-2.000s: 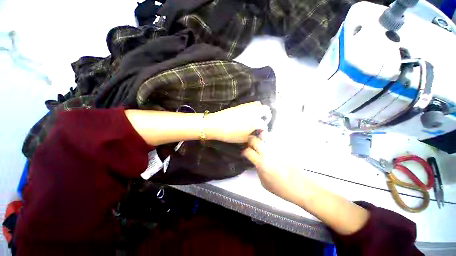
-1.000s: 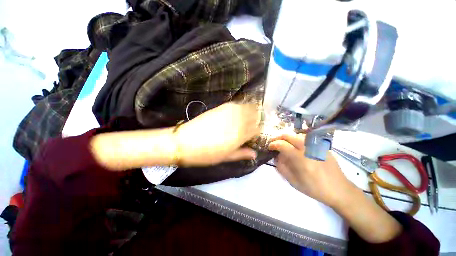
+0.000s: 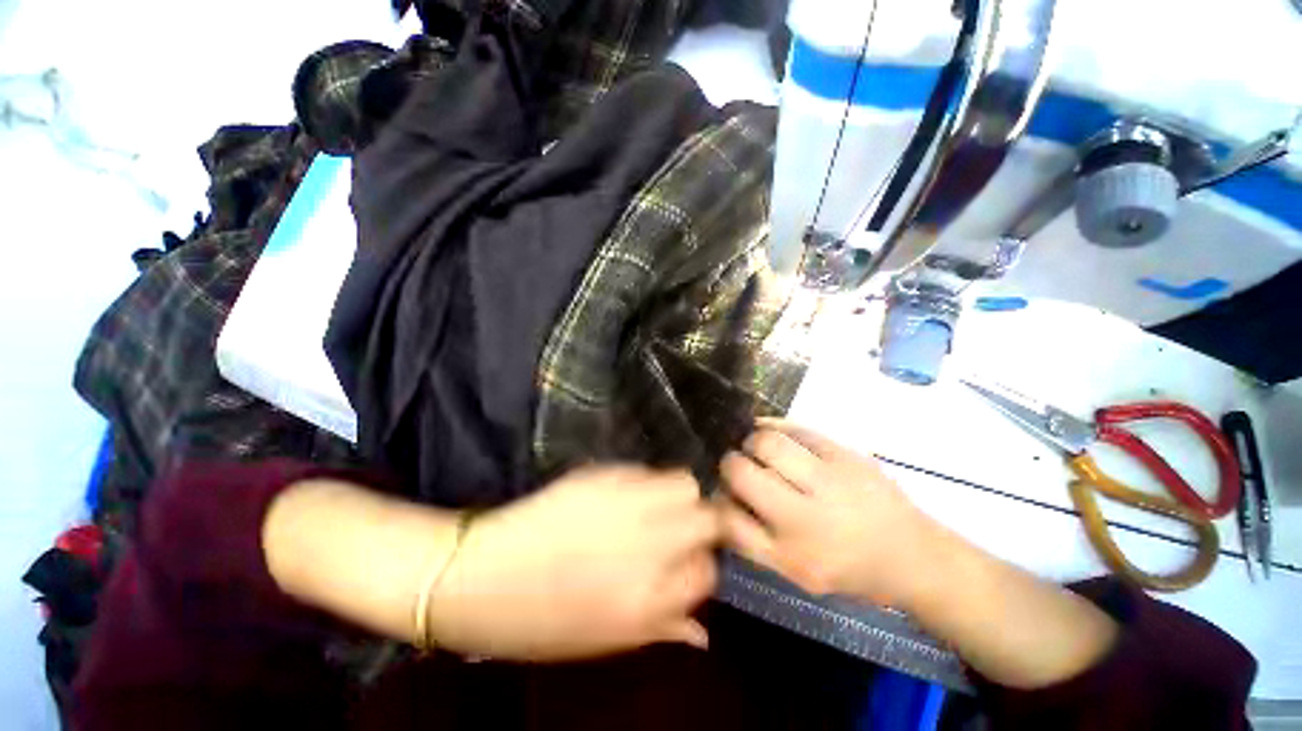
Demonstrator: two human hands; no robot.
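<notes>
A dark plaid garment [image 3: 628, 307] with smooth dark lining [image 3: 450, 271] lies on the machine table. Its plaid edge runs under the lit needle area [image 3: 807, 307] of the white sewing machine [image 3: 914, 107]. My left hand [image 3: 600, 557] is slightly blurred, fingers curled at the garment's near edge. My right hand [image 3: 828, 507] touches it at the fingertips, its fingers bent on the cloth's near right edge. Both hands grip the garment near the table's front edge. The pinched cloth is mostly hidden by the fingers.
Red and orange-handled scissors [image 3: 1092, 436] and black snips [image 3: 1251, 493] lie right of the needle. A grey translucent block [image 3: 918, 336] stands beside the needle. More plaid cloth [image 3: 179, 329] is heaped at the left. A ruler-marked strip [image 3: 843, 621] runs along the table's front edge.
The garment's edge has gone under the machine head. Both hands have moved from the needle area towards the table's front edge. The lining is spread nearer, and the white tag and thread loop no longer show.
</notes>
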